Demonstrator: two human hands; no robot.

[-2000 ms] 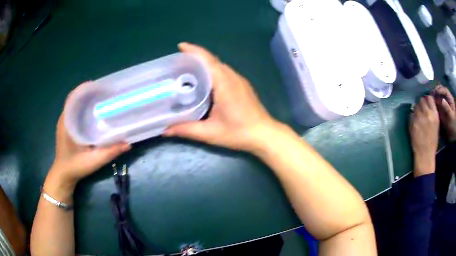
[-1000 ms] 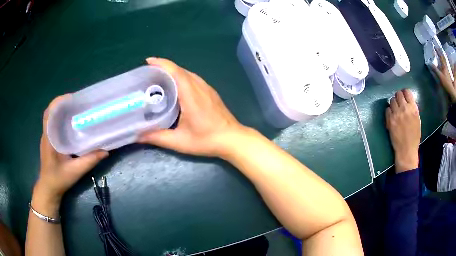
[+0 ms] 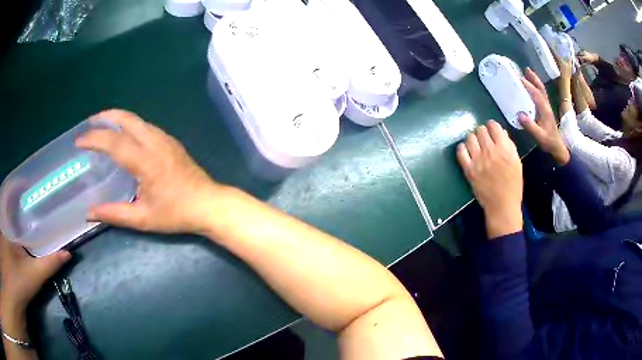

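A translucent container [image 3: 60, 200] with a pale teal strip inside is at the left edge of the view, slightly cut off. My left hand [image 3: 28, 274], partly cut off by the edge, holds it from the near left side, with the thumb on its lower wall. My right hand [image 3: 151, 176] is on its right end, fingers over the rim and thumb at the near side. A black cable [image 3: 70, 320] with metal-tipped plugs lies on the bench near my left hand, partly cut off below.
White-topped oval units [image 3: 281, 91] and a black cover [image 3: 401, 35] stand at the back middle. A clear plastic bag [image 3: 56, 20] lies far left. A co-worker's hand [image 3: 493, 176] rests on the green bench [image 3: 338, 190]; another hand touches a white oval part [image 3: 505, 91]. More people sit far right.
The view has swung right, so the container and my hands appear farther left. My right hand's fingers now reach over the container's rim. The co-worker's other hand is now at a white oval part.
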